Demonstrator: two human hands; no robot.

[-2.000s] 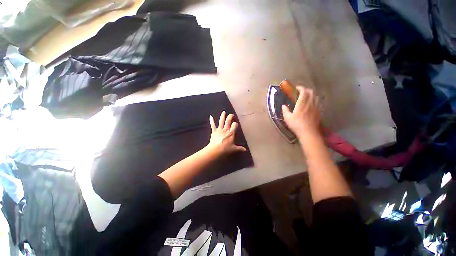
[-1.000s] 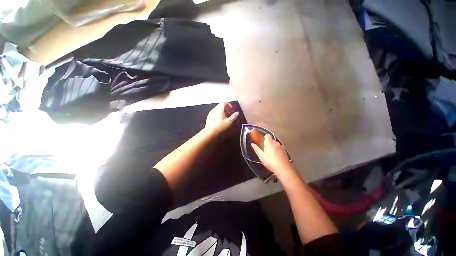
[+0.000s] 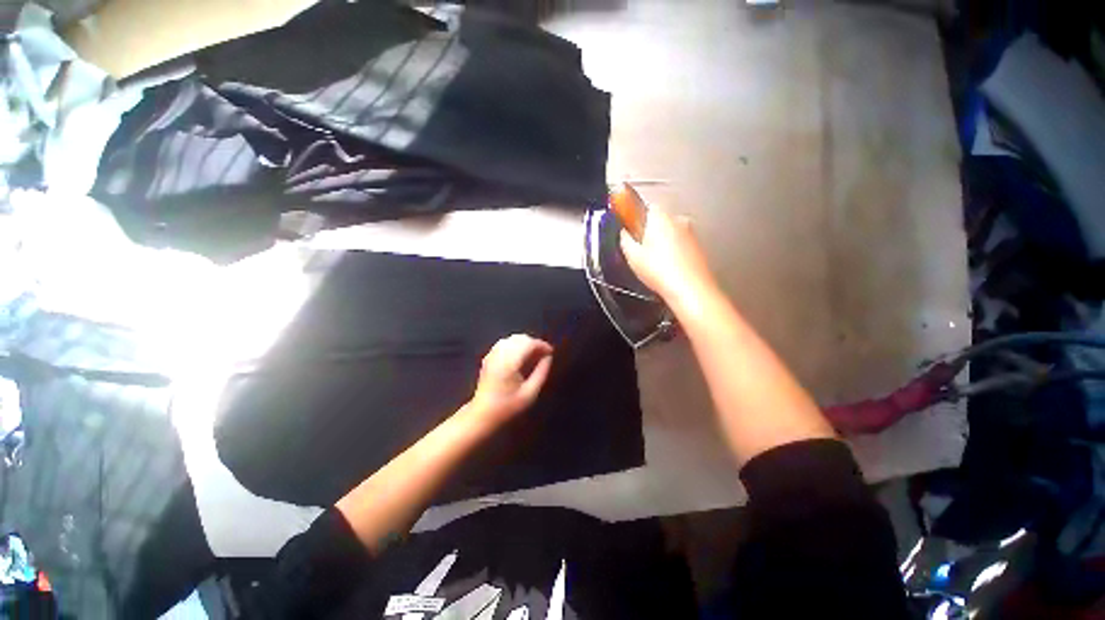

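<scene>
A flat black cloth panel [image 3: 400,400] lies nearest me, its straight short end at the right and its curved end at the left. The steam iron [image 3: 612,267] stands at the panel's upper right corner, its pointed end facing away from me. My right hand [image 3: 664,252] is closed around its orange-brown handle [image 3: 629,208]. My left hand [image 3: 514,373] is over the right part of the panel with its fingers curled; whether it pinches any cloth cannot be told.
A rumpled black cloth pile [image 3: 400,109] lies on the far side of the pale pressing table [image 3: 836,242]. A dark red wrapped hose [image 3: 891,406] crosses the table's right edge. Grey-black cloth [image 3: 97,484] lies at the left. Dark and blue cloth heaps are beyond the right edge.
The iron has moved onto the panel's right end, then away from me to its far corner. My left hand has gone from spread flat to curled, and is now back nearer me.
</scene>
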